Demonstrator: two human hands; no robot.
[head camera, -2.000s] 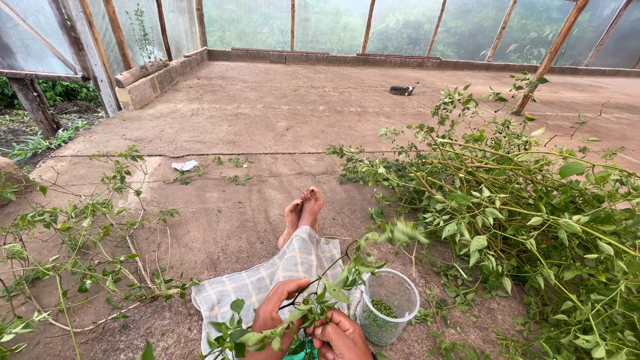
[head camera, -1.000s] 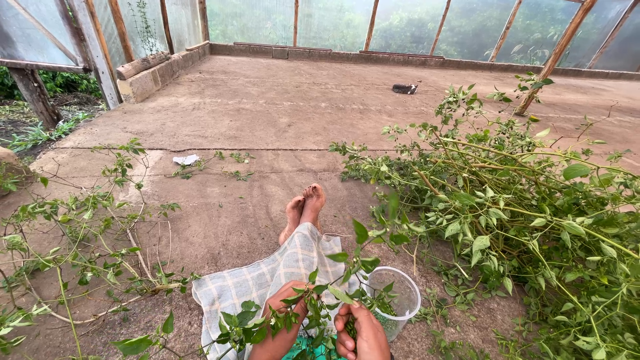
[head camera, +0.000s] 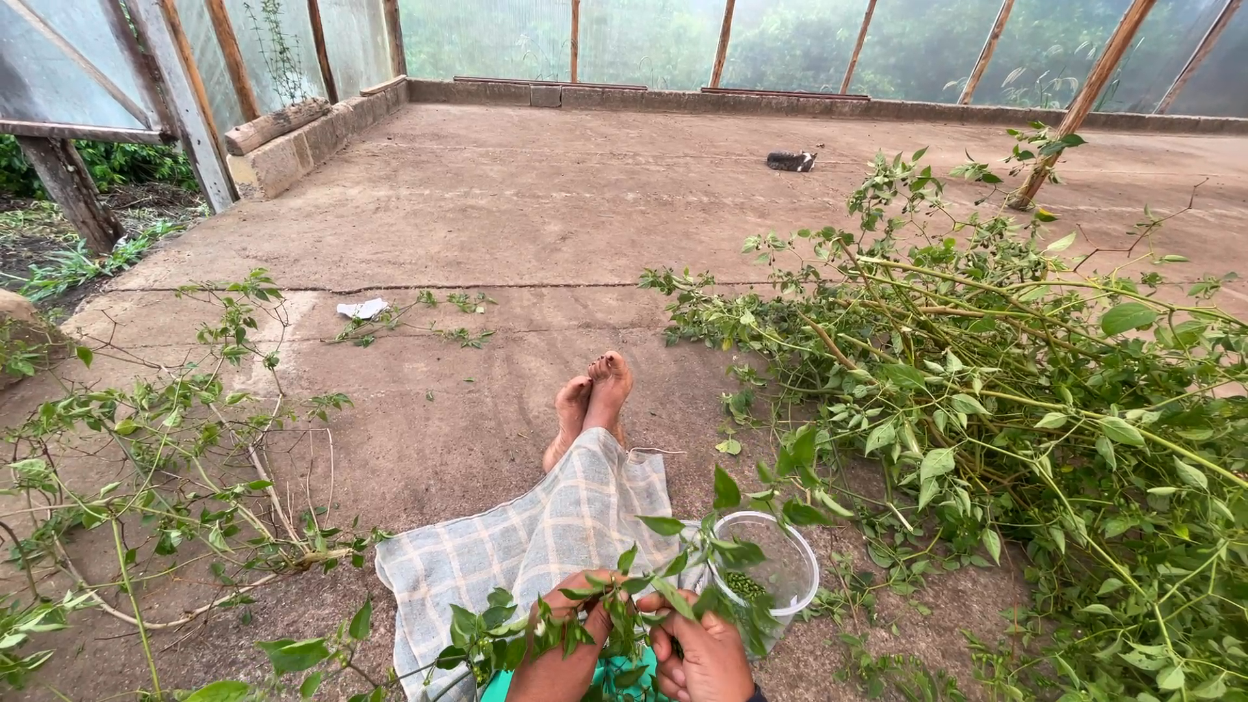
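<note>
My left hand (head camera: 570, 639) grips a leafy green branch (head camera: 487, 634) that runs across my lap. Close by on the right, my right hand (head camera: 700, 643) has its fingers curled at the same branch, partly behind leaves; whether it pinches a stem or a small fruit is hidden. Beside it stands a clear plastic tub (head camera: 801, 575) with small green fruits or berries (head camera: 744, 585) at the bottom. A checked cloth (head camera: 487, 556) lies over my legs, with my bare feet (head camera: 595, 395) beyond it.
A large heap of cut leafy branches (head camera: 975, 390) lies on the right. Thinner branches (head camera: 263, 468) spread at left. A white scrap (head camera: 362, 309) lies on the concrete floor (head camera: 546, 214). Farther off are a black-and-white animal, likely a cat (head camera: 791, 161), and a leaning wooden post (head camera: 1082, 102).
My right hand was lower and closer to the tub one second ago; it has moved left and up to the branch beside my left hand.
</note>
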